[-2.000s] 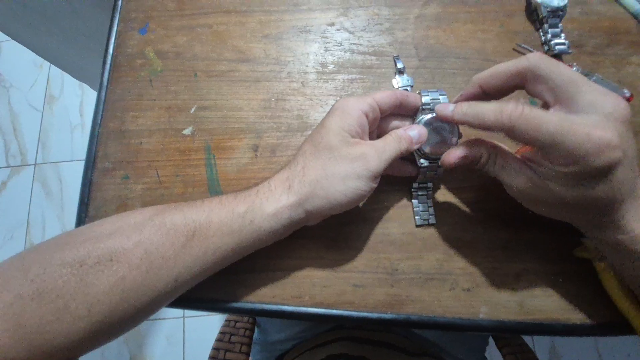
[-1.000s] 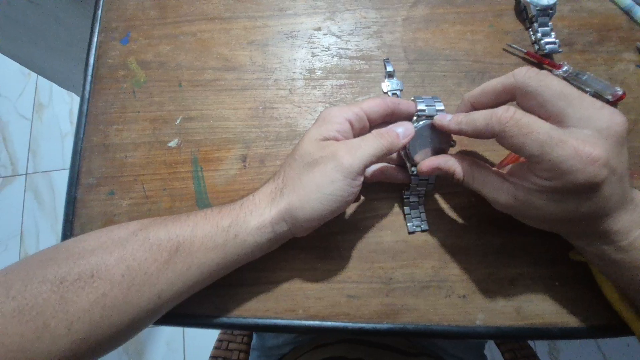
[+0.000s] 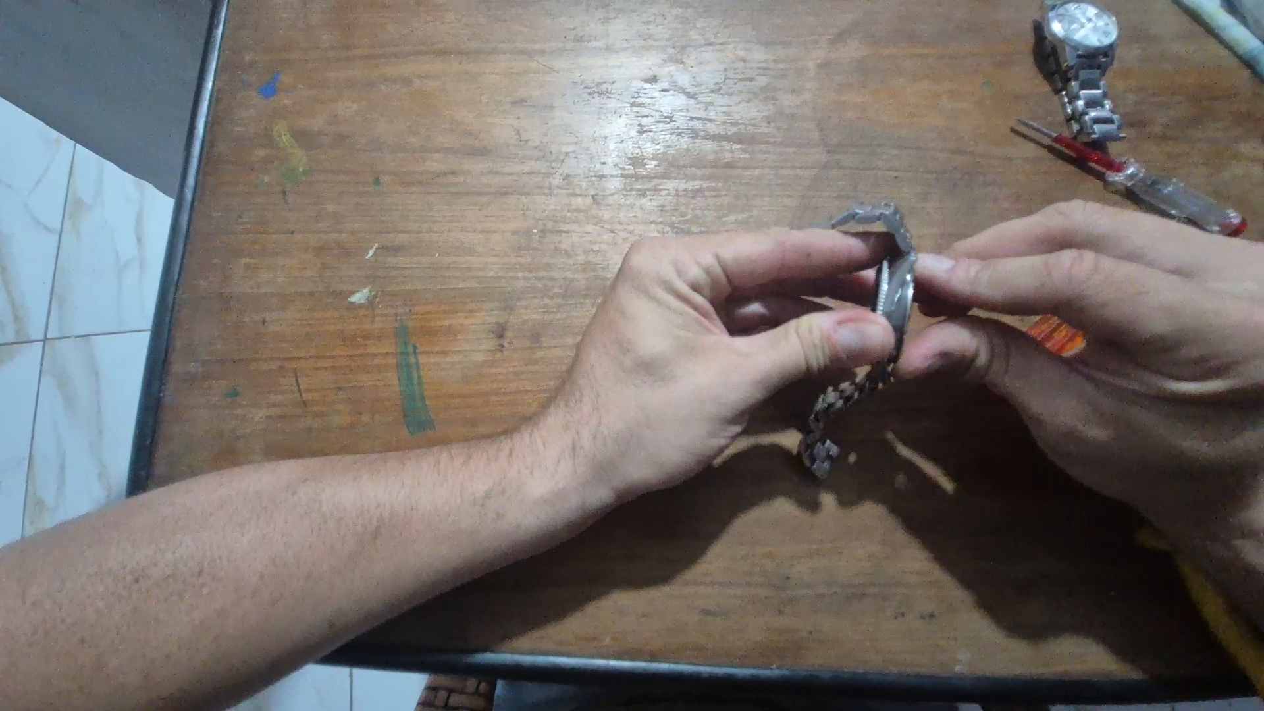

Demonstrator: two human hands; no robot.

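Note:
A metal wristwatch is held edge-on above the table, its case between my two hands. My left hand grips the case from the left, thumb in front and fingers behind. The open link bracelet hangs below the case, and its other part curls over my left fingertips. My right hand is at the right side of the case, with thumb and index fingertips at its edge; whether they pinch it is unclear. An orange object shows partly behind my right hand.
A second metal wristwatch lies at the back right of the wooden table. Close below it is a screwdriver with a clear and red handle. A yellow cloth-like item lies at the right edge, partly under my right forearm.
The held watch has turned from showing its broad flat face to standing edge-on, and its bracelet now curls more. Both hands remain at the case.

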